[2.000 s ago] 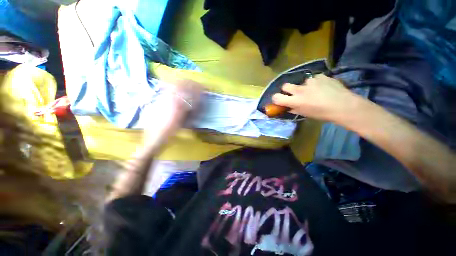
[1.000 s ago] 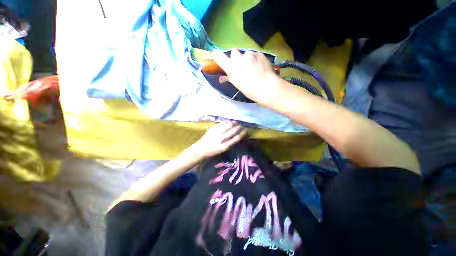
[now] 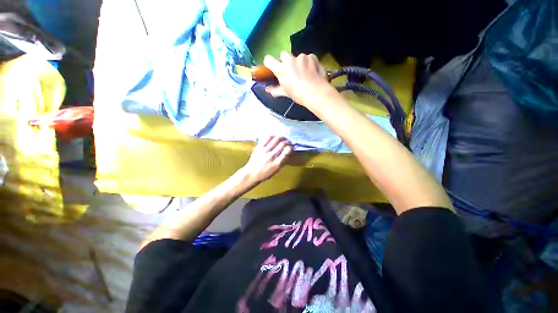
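Note:
The light blue shirt point(image 3: 214, 119) lies over the yellow padded board, bunched at the left and flat at the right, with glare on its left side. My right hand point(image 3: 300, 76) is closed on the orange handle of the dark iron point(image 3: 284, 107), which rests on the shirt with its pointed end hidden or lost in glare. My left hand point(image 3: 269, 156) is at the shirt's near edge, below the iron, with its fingers curled on the cloth; whether it pinches the cloth is not clear.
The iron's cord point(image 3: 382, 92) loops to the right. A black garment point(image 3: 391, 27) lies at the far side beside a blue board point(image 3: 248, 18). A grey cloth bundle point(image 3: 495, 147) and blue plastic bag point(image 3: 529, 61) are at the right. Yellow cloth point(image 3: 37, 110) and a red thing point(image 3: 73, 122) are at the left.
The iron has gone from the shirt's right end to its middle. My left hand has moved from on top of the cloth to its near edge. Since one second ago both hands have shifted little.

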